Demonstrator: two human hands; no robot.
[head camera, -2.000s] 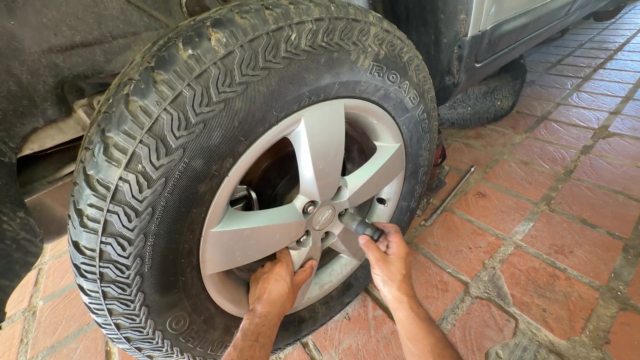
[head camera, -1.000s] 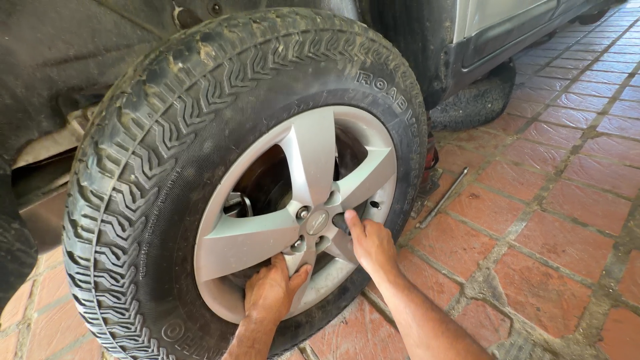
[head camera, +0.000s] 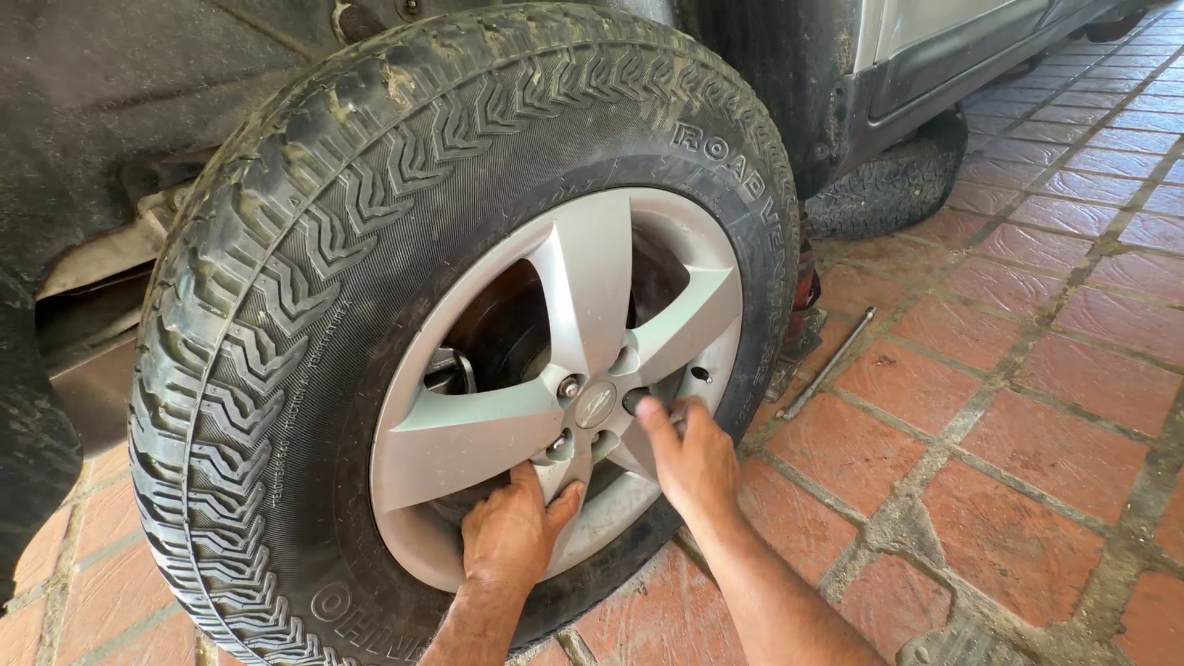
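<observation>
A black rubber tire (head camera: 305, 370) on a silver alloy wheel rim (head camera: 481, 435) stands upright in the vehicle's wheel well. My left hand (head camera: 513, 532) grips a lower spoke, thumb on its face and fingers partly hidden behind it. My right hand (head camera: 689, 453) holds a dark socket (head camera: 635, 400), whose end sits in the lug hole right of the center cap (head camera: 595, 405). Metal lug nuts or studs show in other holes, one at the upper left (head camera: 569, 387) of the cap and one at the lower left (head camera: 559, 446). The valve stem (head camera: 701, 374) is at the rim's right.
A metal bar (head camera: 828, 363) lies on the red tile floor (head camera: 1027, 444) to the right. Partly hidden behind the tire is a red object (head camera: 807, 287), perhaps a jack. Another tire (head camera: 888, 190) lies under the vehicle's side sill (head camera: 962, 88).
My right hand has brought the dark socket from in front of the wheel into the lug hole; it was outside two seconds ago. My left hand stays on the lower spoke.
</observation>
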